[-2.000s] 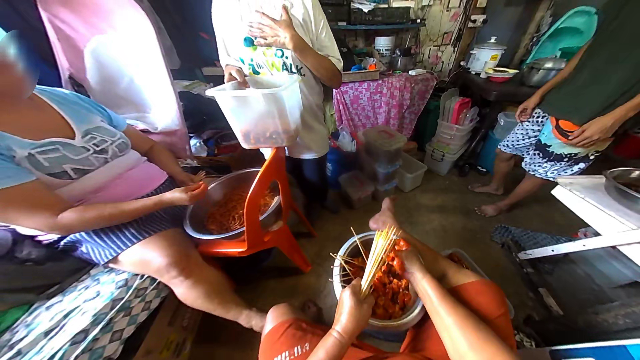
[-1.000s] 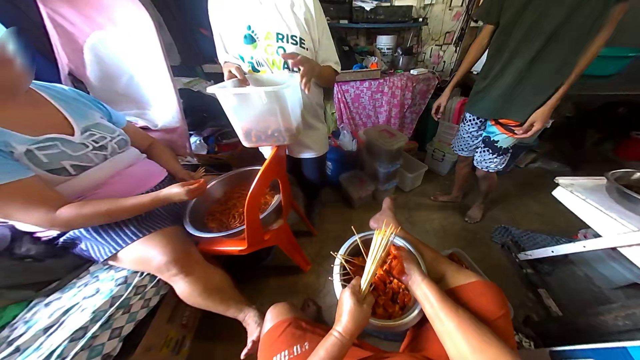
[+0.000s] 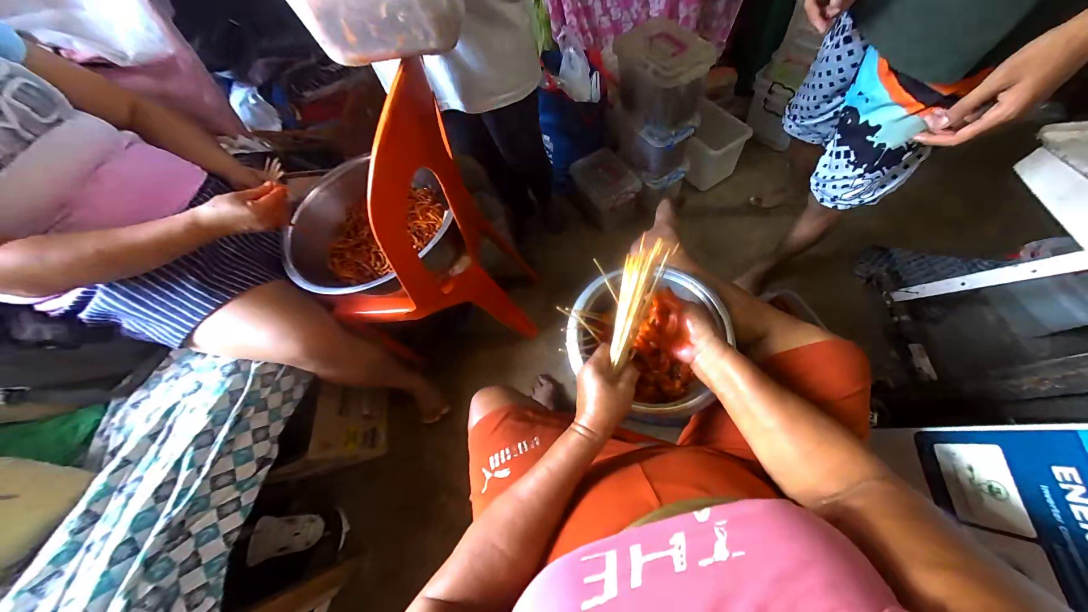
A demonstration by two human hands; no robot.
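My left hand [image 3: 605, 389] is closed around the lower ends of a bundle of thin wooden skewers [image 3: 636, 297], which point up and away from me. Below it a round metal bowl [image 3: 724, 313] sits between my legs, filled with pieces of red-sauced meat [image 3: 659, 374]. Several skewers lean on the bowl's left rim. My right hand [image 3: 680, 327] is inside the bowl's right side, its fingers coated in red sauce and touching the meat; whether it grips a piece cannot be told.
At the left, a seated person's hands [image 3: 255, 204] hold something small beside a large metal basin [image 3: 297, 246] of reddish strips on an orange plastic chair [image 3: 399, 170]. Plastic containers [image 3: 663, 85] stand ahead. Another person stands at the right; a blue printed box [image 3: 1003, 493] lies near my right side.
The view has tilted down. The person standing at the right has moved across from where the first frame shows them. My left hand keeps its hold on the skewers.
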